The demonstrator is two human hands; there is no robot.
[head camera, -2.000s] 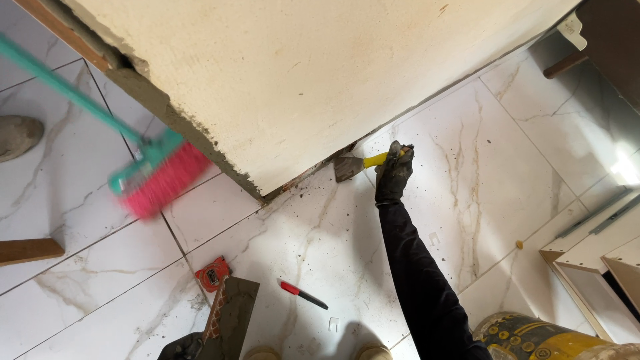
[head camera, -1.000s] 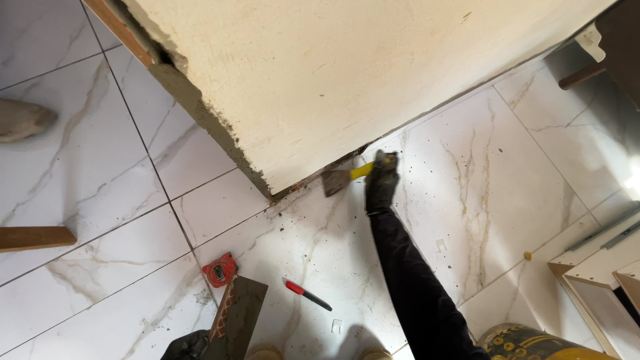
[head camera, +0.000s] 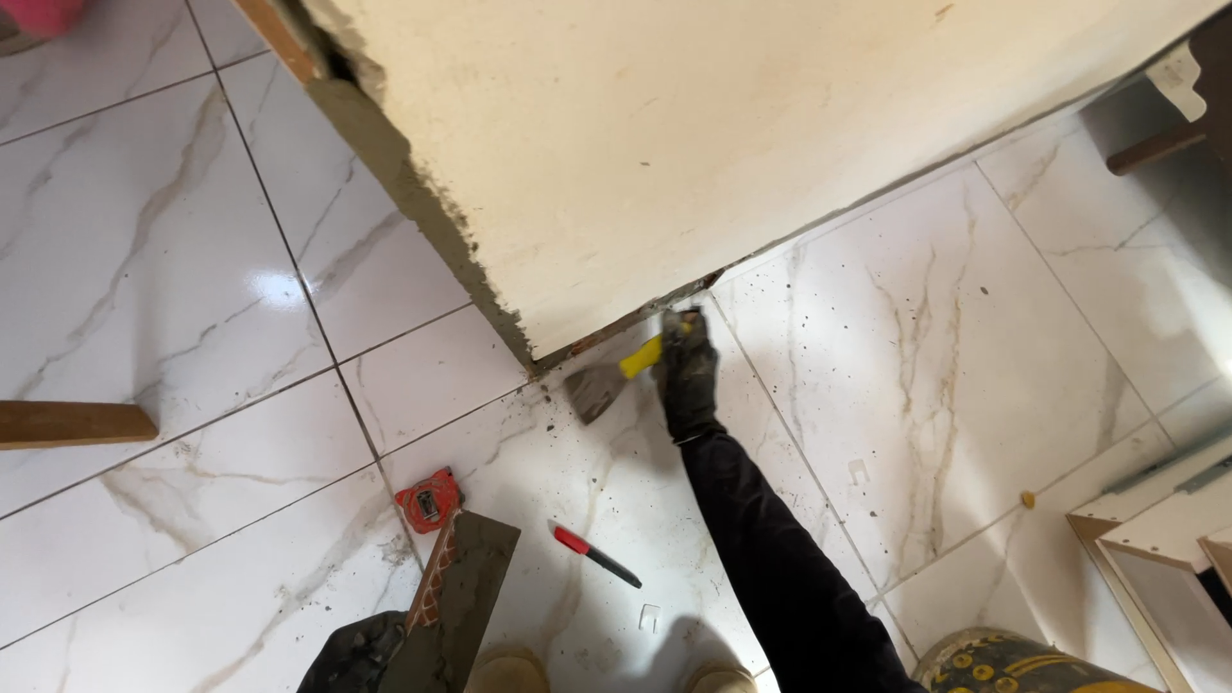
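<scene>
My right hand [head camera: 688,375], in a dark glove, grips the yellow handle of a putty knife [head camera: 595,390]. The wide, stained blade lies low over the floor tiles, just off the lower corner of the cream wall [head camera: 674,164]. At the bottom left my gloved left hand [head camera: 356,654] holds a tile piece [head camera: 472,587] coated with grey mortar on one face. A red tape measure [head camera: 429,500] lies beside the top of that piece. A red-capped marker [head camera: 597,556] rests on the floor between my hands. Grey mortar [head camera: 423,212] lines the wall's left edge.
Crumbs of debris dot the marble-look tiles [head camera: 866,385]. A wooden leg [head camera: 77,423] juts in at left, a pink broom head [head camera: 48,14] at top left. A yellow and black bucket [head camera: 1020,664] and a cabinet frame [head camera: 1136,577] stand at lower right. My shoes show below.
The putty knife has moved away from the wall's base onto the tile. The broom, earlier beside the wall's left edge, now shows only at the top left. My left hand keeps hold of the tile piece.
</scene>
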